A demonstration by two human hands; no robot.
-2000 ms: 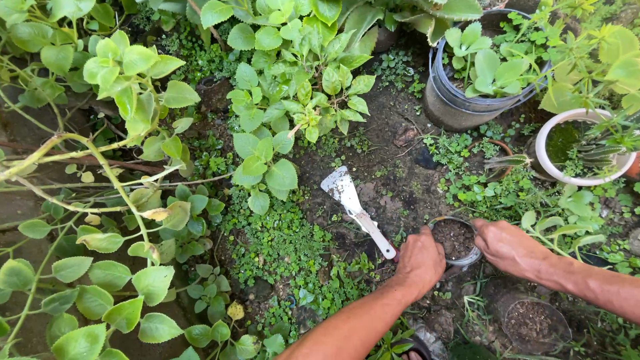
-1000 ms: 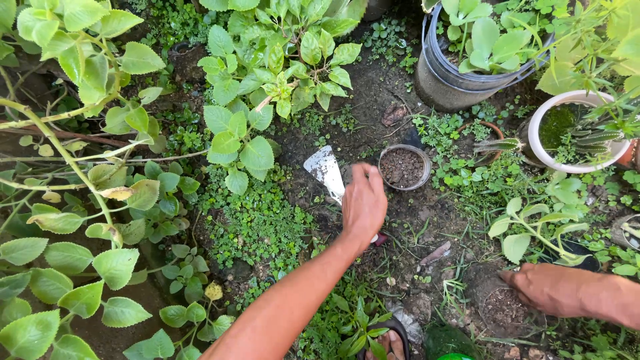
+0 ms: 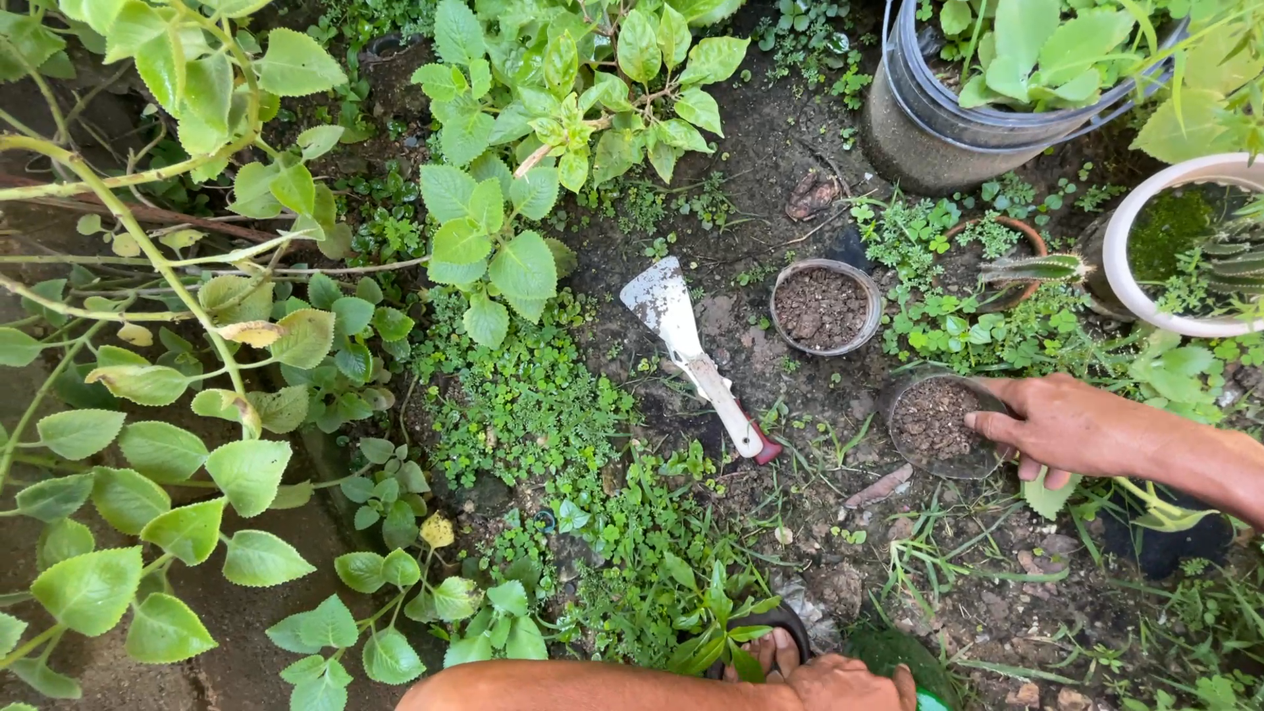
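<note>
My right hand grips the rim of a clear plastic cup of soil. Just above it on the ground stands another clear cup filled with soil. A flat metal scraper with a whitish, red-ended handle lies on the dirt left of the cups, touched by neither hand. My left hand is at the bottom edge, at a green object that is partly cut off; its fingers are partly hidden, so its hold cannot be made out.
A dark bucket with a leafy plant stands at the upper right, near a white-rimmed pot and a terracotta pot rim. Leafy branches fill the left side. A sandaled foot shows at the bottom.
My left hand has left the scraper and moved down to the bottom edge. My right hand has brought the second soil cup up beside the first one, which my hands held two seconds ago.
</note>
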